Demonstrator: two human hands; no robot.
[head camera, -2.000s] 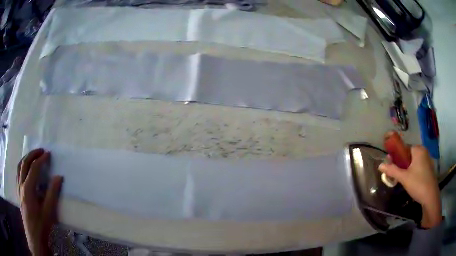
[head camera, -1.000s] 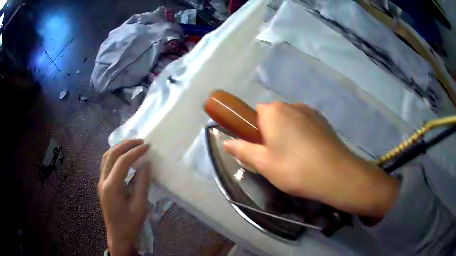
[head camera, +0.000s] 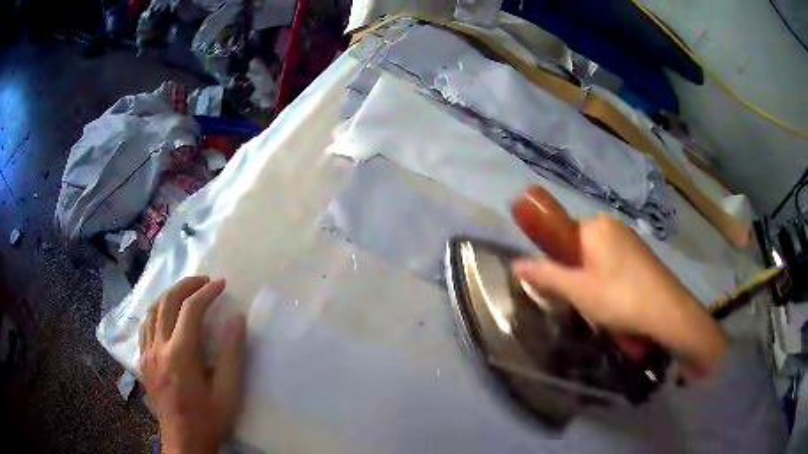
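Observation:
My right hand (head camera: 611, 284) is closed around the red-brown handle of the dark, shiny electric iron (head camera: 523, 337), somewhat blurred. The iron is over the pale lilac-grey fabric piece (head camera: 354, 381) nearest me; I cannot tell whether it touches it. My left hand (head camera: 190, 355) lies at the left end of this piece, fingers apart, holding nothing. A second grey fabric piece (head camera: 399, 208) lies beyond, partly hidden by the iron. A white interfacing strip (head camera: 452, 146) lies behind it.
A stack of cut grey pieces (head camera: 532, 106) with frayed dark edges lies farther back, beside a tan curved strip (head camera: 629, 133). The cream cover (head camera: 266, 213) hangs over the table's left edge. Cloth heaps (head camera: 124, 164) lie on the floor at left. A yellow cord runs along the wall.
The view has shifted, showing more of the table's far end. The iron and my right hand now appear farther right in the picture. My left hand now lies on the near piece's left end.

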